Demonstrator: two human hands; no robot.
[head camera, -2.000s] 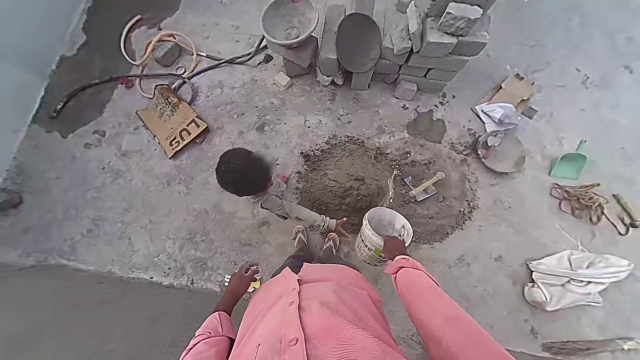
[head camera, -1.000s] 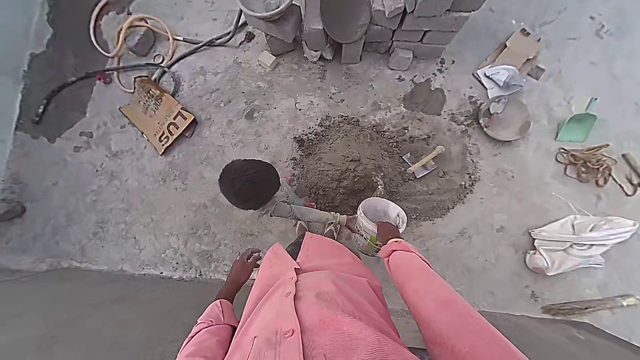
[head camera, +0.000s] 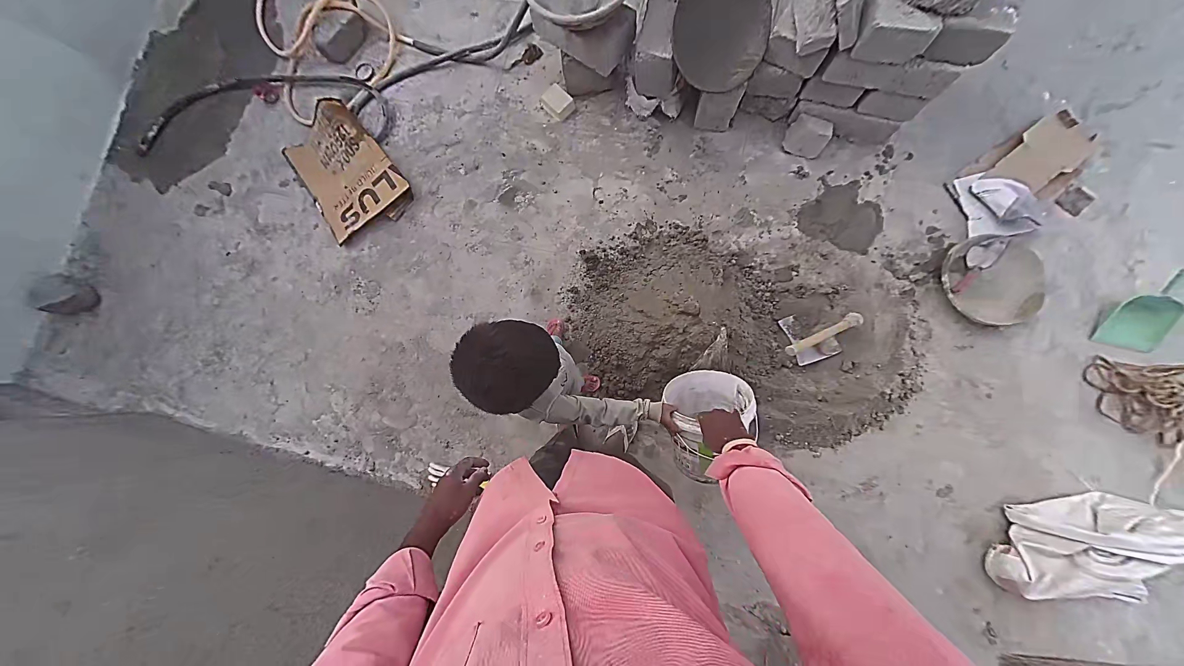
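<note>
My right hand (head camera: 723, 428) is at the near rim of a white plastic bucket (head camera: 698, 384), its fingers partly hidden; whether they grip the rim cannot be told. Another person (head camera: 504, 366) stands at my left front, with a hand (head camera: 668, 418) on the bucket's left side. Beyond the bucket spreads a heap of wet mortar (head camera: 666, 296). A hoe with a wooden handle (head camera: 823, 334) lies on its right part. My left hand (head camera: 462, 486) hangs beside my shirt, its fingers bent, close to something white and yellow that I cannot make out.
Stacked grey bricks (head camera: 893, 79) and a round pan (head camera: 721, 42) stand at the far side. Hoses (head camera: 444, 60) and a torn cardboard piece (head camera: 347, 176) lie far left. At right are a basin (head camera: 999, 282), a green dustpan (head camera: 1138, 322), rope (head camera: 1133, 393) and a white sack (head camera: 1091, 546).
The white bucket was tilted towards the front at first and now stands more upright. The other person's hand has come onto the bucket's side.
</note>
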